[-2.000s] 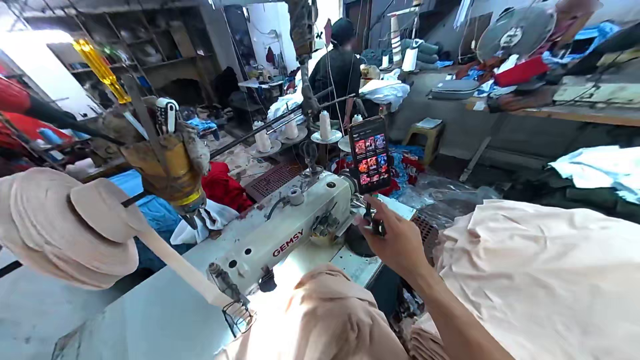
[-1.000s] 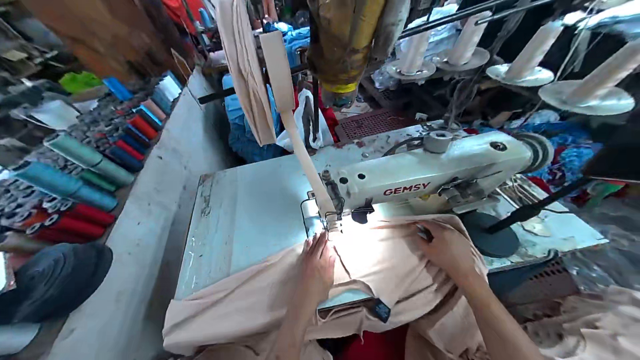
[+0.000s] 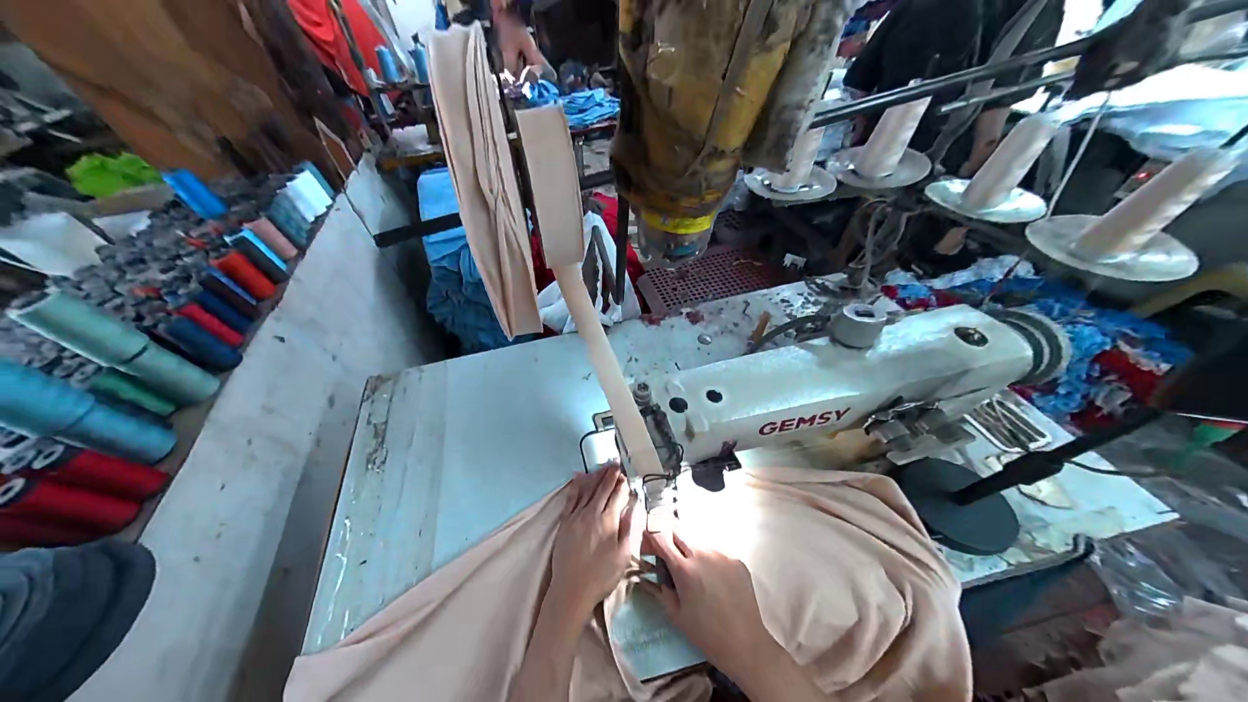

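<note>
Beige fabric point(image 3: 838, 575) is spread over the table of a Gemsy sewing machine point(image 3: 838, 375). My left hand point(image 3: 590, 536) lies on the fabric just left of the needle area, its fingers close together and pressing down. My right hand point(image 3: 712, 595) is at the fabric's edge just in front of the presser foot, with a small dark object point(image 3: 665, 573) under its fingers, too hidden to name. A beige fabric strip point(image 3: 609, 366) runs down from a hanging roll point(image 3: 478, 175) into the folder at the needle. Bright light washes out the fabric by the needle.
Thread cones point(image 3: 994, 161) stand on a rack behind the machine. A round black base point(image 3: 960, 507) with an arm is on the table at right. Coloured thread spools point(image 3: 88, 409) lie beyond a low wall point(image 3: 263, 380) at left. A yellow wrapped holder point(image 3: 682, 117) hangs above. A person point(image 3: 907, 58) is behind.
My right hand, at a phone two seconds ago and on the fabric at right one second ago, is now beside the needle near my left hand. The view has swung left and down.
</note>
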